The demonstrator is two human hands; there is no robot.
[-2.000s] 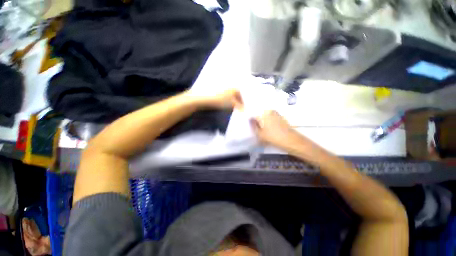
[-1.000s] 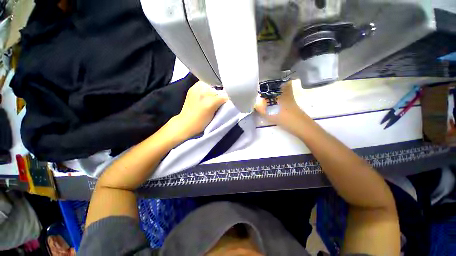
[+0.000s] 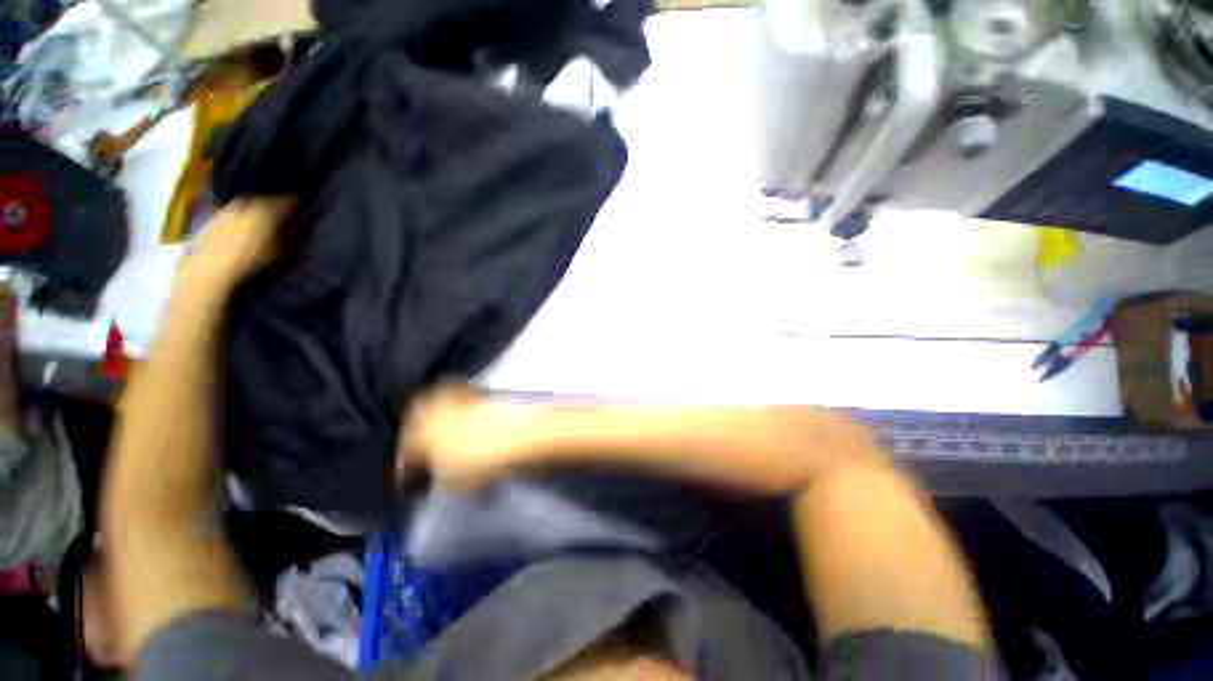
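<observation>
The black garment body (image 3: 439, 213) lies on the left of the table and hangs over its front edge. My left hand (image 3: 246, 240) is on its left edge, blurred, fingers partly hidden against the cloth. My right hand (image 3: 452, 432) grips the garment near the table's front edge, also blurred. A grey-white piece (image 3: 532, 522) hangs below my right hand, over my lap. The sewing machine (image 3: 918, 120) stands to the right, with no cloth under its presser foot (image 3: 849, 240).
Thread snips (image 3: 1075, 343) lie right of the machine beside a cardboard box (image 3: 1160, 359). A measuring scale (image 3: 1038, 443) runs along the front edge. A blue basket (image 3: 423, 605) is below. A black object with a red disc (image 3: 53, 213) is at far left.
Both hands have moved left, away from the needle, onto the black garment. The garment has shifted toward the front edge, and the grey-white piece has left the machine. The view has also shifted.
</observation>
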